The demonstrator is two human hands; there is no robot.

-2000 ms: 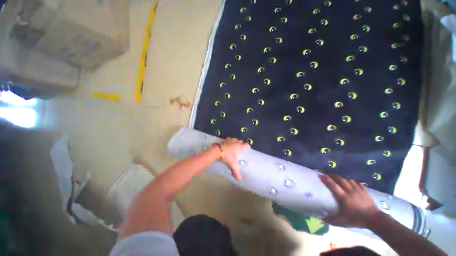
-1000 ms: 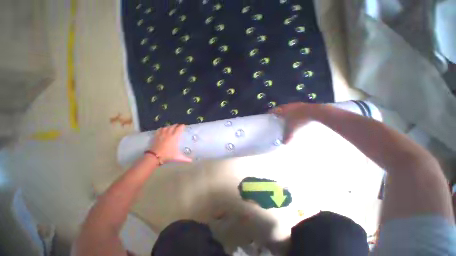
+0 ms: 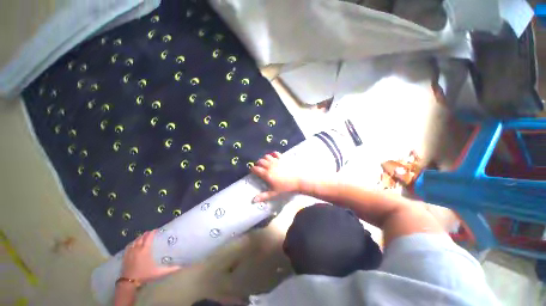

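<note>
The fabric roll [image 3: 197, 225] lies diagonally across the lower middle, pale grey-white with faint ring outlines and dark bands near its right end. The embroidered fabric [image 3: 149, 119] extends from it, black with rows of small yellow-green motifs. A pale layered flap [image 3: 78, 36] lies over its far end. My left hand [image 3: 142, 261] rests spread on the roll near its left end. My right hand [image 3: 273, 176] lies on the roll right of its middle, fingers over the far side. Both palms press on the roll; neither hand wraps right round it.
Blue plastic stools [image 3: 461, 179] stand at the right. Heaped grey-white sheets [image 3: 359, 30] lie at the top and upper right. A small dark slim tool [image 3: 353, 132] lies by the roll's right end. Brown scraps [image 3: 400, 171] are on the floor. Yellow tape [image 3: 18, 258] shows at lower left.
The view has turned, so the roll now slants up to the right. The fabric's far flap and the blue stools have come into view. Both hands remain on the roll.
</note>
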